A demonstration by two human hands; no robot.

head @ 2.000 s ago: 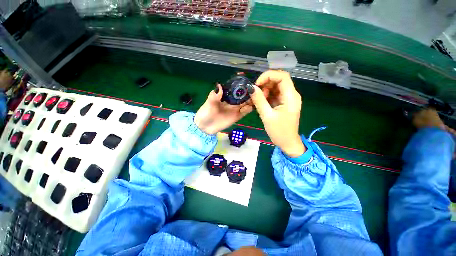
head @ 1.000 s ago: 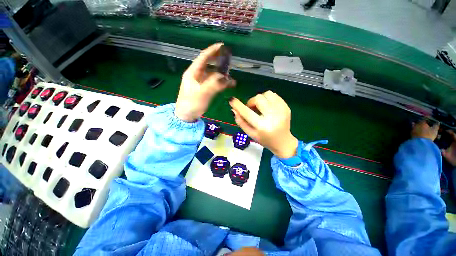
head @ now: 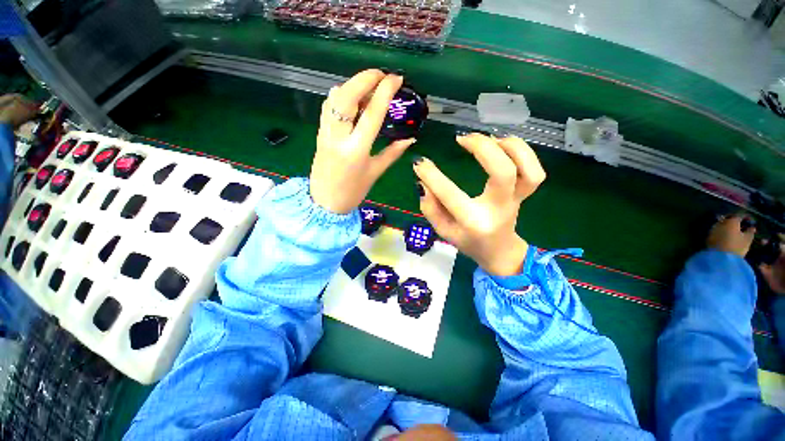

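My left hand [head: 351, 142] holds a black round smartwatch head [head: 404, 112] by its edge, its lit face with purple and red marks towards me. My right hand [head: 482, 198] is empty, thumb and fingers apart, just right of and below it. On the white paper sheet [head: 379, 324] lie two watch heads with lit faces [head: 381, 282], [head: 414, 295] and one showing a dot grid [head: 419, 236]. Another lit watch head [head: 370, 219] lies at the sheet's top left, partly hidden by my left cuff. A small dark-blue square [head: 355, 263] lies at the sheet's left edge.
A white foam tray [head: 185, 258] with dark cut-outs and red-faced units stands at left. Clear blister trays [head: 52, 379] lie below it. Beyond are the conveyor belt [head: 258, 112], a metal rail, a white block [head: 503, 108] and a clear holder [head: 594, 139]. Another person's sleeve [head: 707, 319] is at right.
My left hand has taken the watch head from between both hands, moved it up and turned its lit face towards me. My right hand has let go and opened.
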